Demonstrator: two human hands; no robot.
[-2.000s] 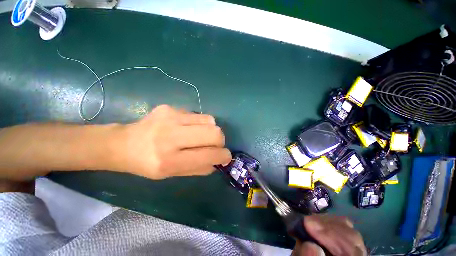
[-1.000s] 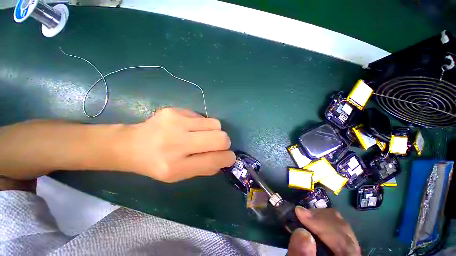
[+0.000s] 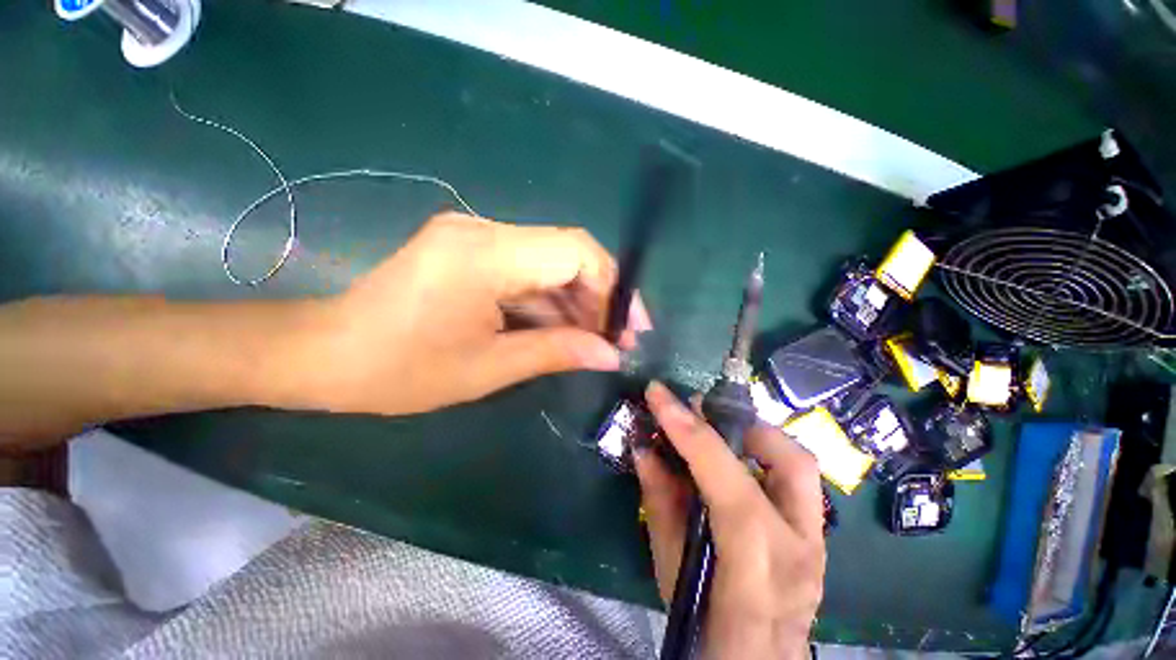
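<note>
My left hand (image 3: 477,310) holds slim dark tweezers (image 3: 635,245), blurred, pointing up from between thumb and fingers. My right hand (image 3: 754,516) holds the soldering iron (image 3: 733,400), its silver tip pointing up, away from the board. The fingers of my right hand are also at a small black housing with circuit board (image 3: 619,436) below my left hand; they cover its right part, and whether they grip it is unclear. Only a sliver of its yellow-edged battery shows. The thin solder wire (image 3: 294,213) curls across the mat to behind my left hand.
A pile of black housings (image 3: 921,503) and yellow-edged batteries (image 3: 825,449) lies right of my right hand, with a larger smooth dark piece (image 3: 819,366). Beyond are a fan guard (image 3: 1058,286) and a blue holder (image 3: 1032,516). A solder spool (image 3: 161,32) is upper left; a pale rail (image 3: 722,97) crosses behind.
The iron's tip has left the board and now points up. My right hand has moved to the housing. My left hand has lifted and turned, showing the dark tweezers. The view has shifted slightly.
</note>
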